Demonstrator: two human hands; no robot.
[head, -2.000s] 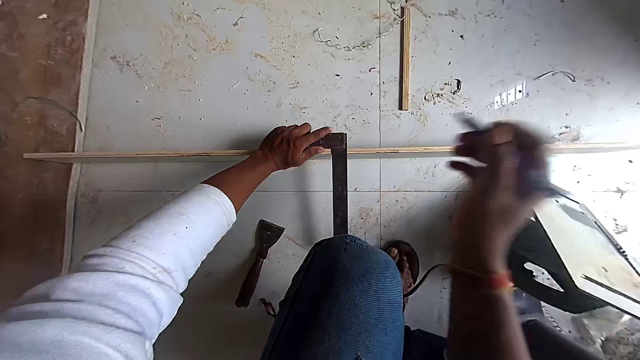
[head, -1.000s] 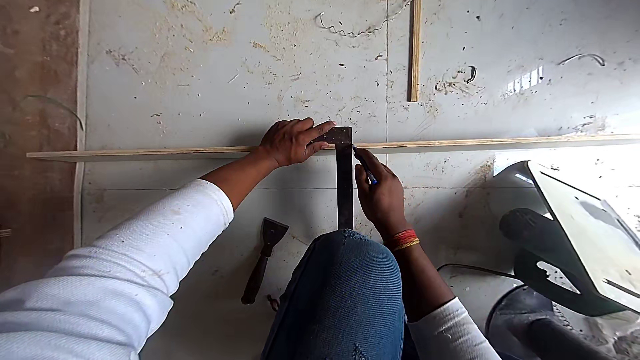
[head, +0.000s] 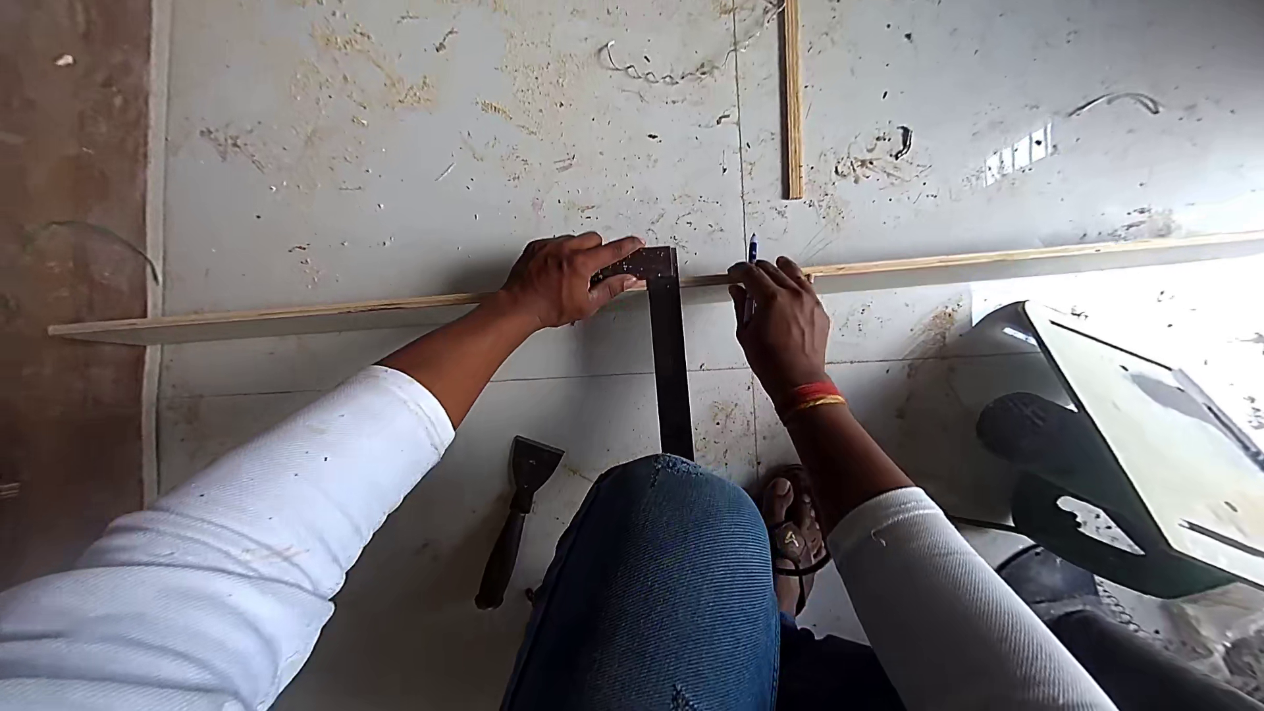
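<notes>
A long thin wooden board (head: 395, 308) stands on edge across the view. My left hand (head: 563, 279) grips the short arm of a dark metal try square (head: 670, 365) against the board's top edge. The square's long blade points toward my raised knee, which hides its end. Right of the square, my right hand (head: 783, 321) is at the board's edge, with its fingers around a blue pen (head: 752, 249) whose end sticks up past the knuckles.
On the tiled floor, a scraper (head: 519, 513) lies left of my knee. A narrow wood strip (head: 792, 99) lies beyond the board, near a thin wire (head: 652, 76). A table saw or similar machine with a pale flat top (head: 1145, 425) stands at the right. Sawdust is scattered about.
My right hand has come down from the right to the square, then shifted right along the board, away from the blade. My left hand still holds the square.
</notes>
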